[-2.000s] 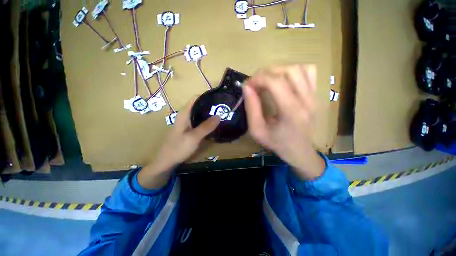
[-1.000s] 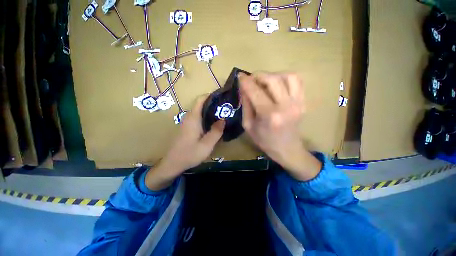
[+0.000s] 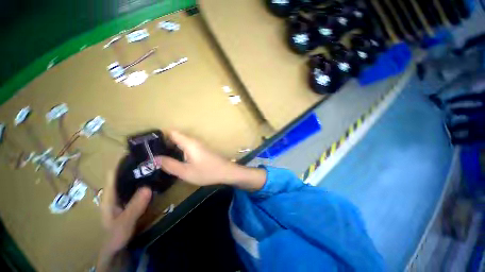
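Note:
A black round housing [image 3: 126, 178] is held between my two hands, its short neck pointing up and away from me. A white LED board [image 3: 143, 170] sits at its centre, and lead wires run from it to a narrow strip in the neck. My left hand [image 3: 125, 212] grips the housing's left and near side, thumb on the face just below the board. My right hand [image 3: 192, 162] holds the right side, its thumb or a finger over the wires beside the board. The view is tilted and somewhat blurred.
Loose LED boards with leads [image 3: 61, 203] lie on the cardboard [image 3: 186, 109] at left; more lie at the back [image 3: 136, 78]. Finished units [image 3: 323, 74] stand in rows on cardboard at upper right. Blue bins [image 3: 295, 138] and yellow-black floor tape [image 3: 340, 143] are at right.
The view has swung right and tilted, bringing more units and floor into sight. My right hand has moved from the neck to the housing's right side. The strip now shows across the neck.

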